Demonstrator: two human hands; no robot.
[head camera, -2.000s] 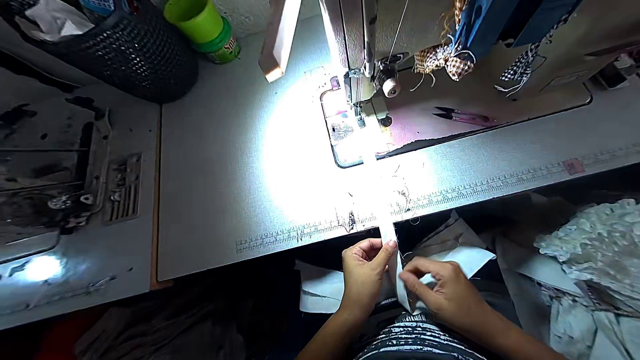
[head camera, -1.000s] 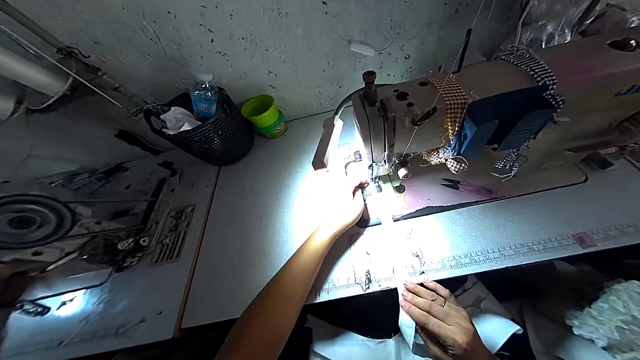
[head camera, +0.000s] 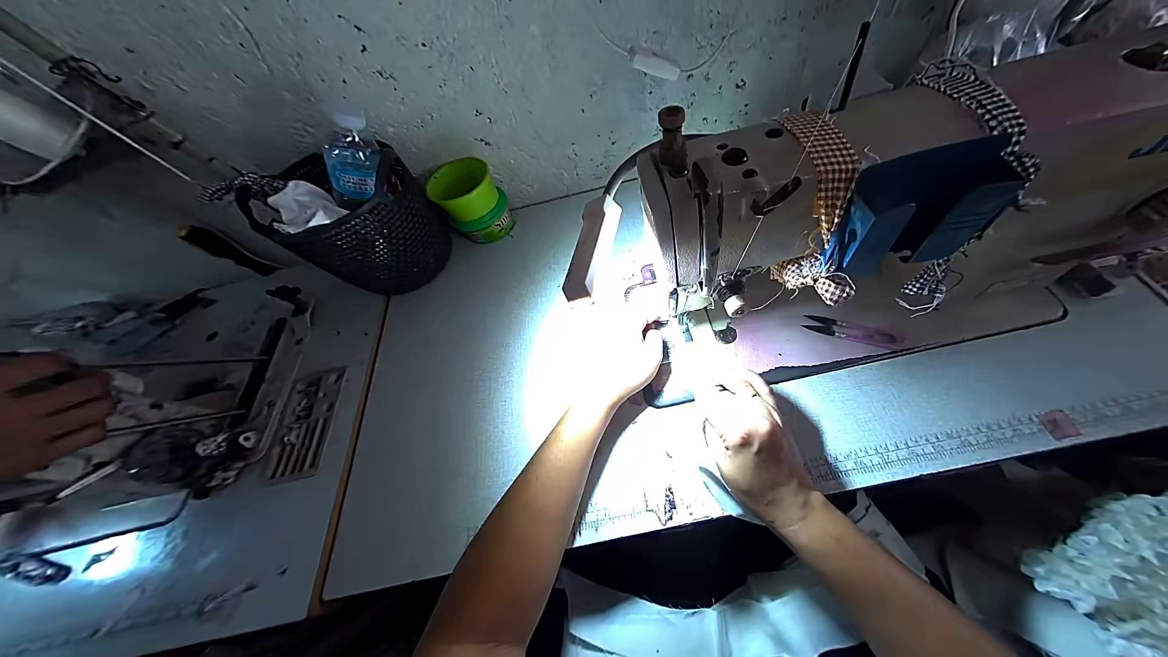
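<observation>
The head of a sewing machine (head camera: 680, 219) stands over the table, its needle and presser foot brightly lit. My left hand (head camera: 613, 356) lies just left of the presser foot, its thumb near the needle area; glare hides whether it holds anything. Just in front of the foot, my right hand (head camera: 753, 443) has its fingers bent together on white fabric (head camera: 725, 493), which hangs over the table edge below the palm. More white fabric (head camera: 712, 625) lies at my lap. Pink-handled thread snips (head camera: 858, 333) rest on the machine bed to the right.
A black woven basket (head camera: 365, 246) holds a plastic bottle (head camera: 352, 169) and white cloth. Beside it are stacked green containers (head camera: 474, 201). A ruler strip (head camera: 912, 452) runs along the front edge. Another person's hand (head camera: 50, 415) is at the neighbouring machine, left. Ruffled white fabric (head camera: 1109, 566) lies at right.
Both hands were below the table edge with a white strip two seconds ago; they are now at the presser foot, the left arriving first. Another person's hand has appeared at far left.
</observation>
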